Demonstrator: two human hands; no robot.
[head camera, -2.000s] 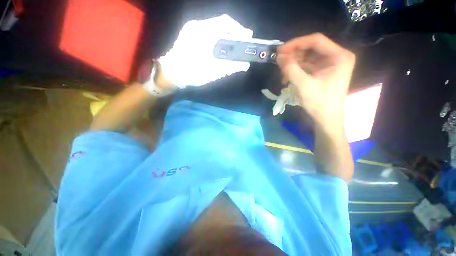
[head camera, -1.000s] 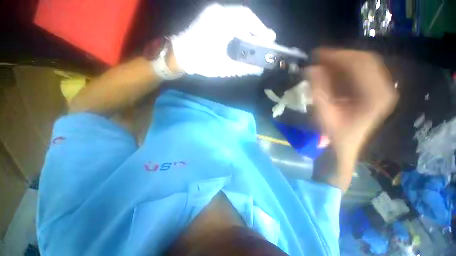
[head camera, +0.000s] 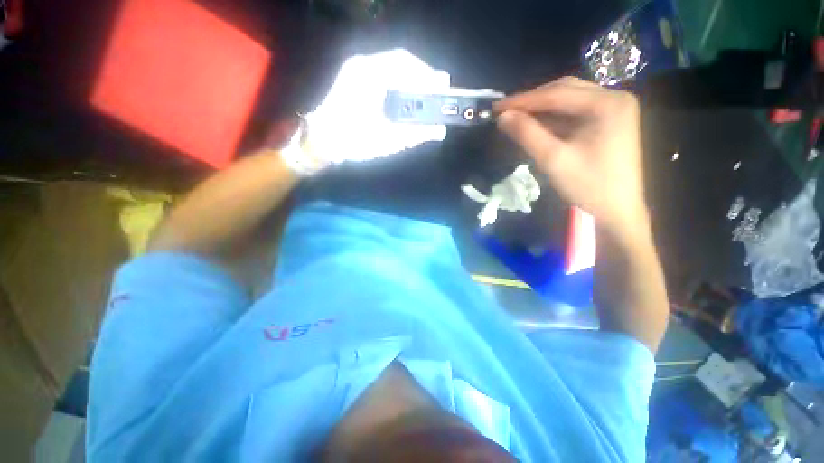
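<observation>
My left hand (head camera: 366, 113), in a bright white glove, holds a flat dark device housing (head camera: 429, 108) with its narrow port side facing me. A ringed round socket (head camera: 469, 114) and a small metal threaded connector (head camera: 485, 114) sit at the housing's right end. My right hand (head camera: 578, 131) is bare. Its thumb and index fingertips are pinched together at that right end, by the connector. Whether a small nut is between the fingertips cannot be seen.
A red sheet (head camera: 181, 77) lies at the left. A tray of shiny metal bits (head camera: 616, 56) is at the upper right. A crumpled off-white cloth (head camera: 508, 193) lies below the housing. A red-and-white block (head camera: 580, 240) is beside my right forearm. A clear plastic bag (head camera: 786, 244) is far right.
My right hand was away from the housing and blurred one second ago; it has moved left, back to the connector end. The housing is now more level. The camera view has shifted.
</observation>
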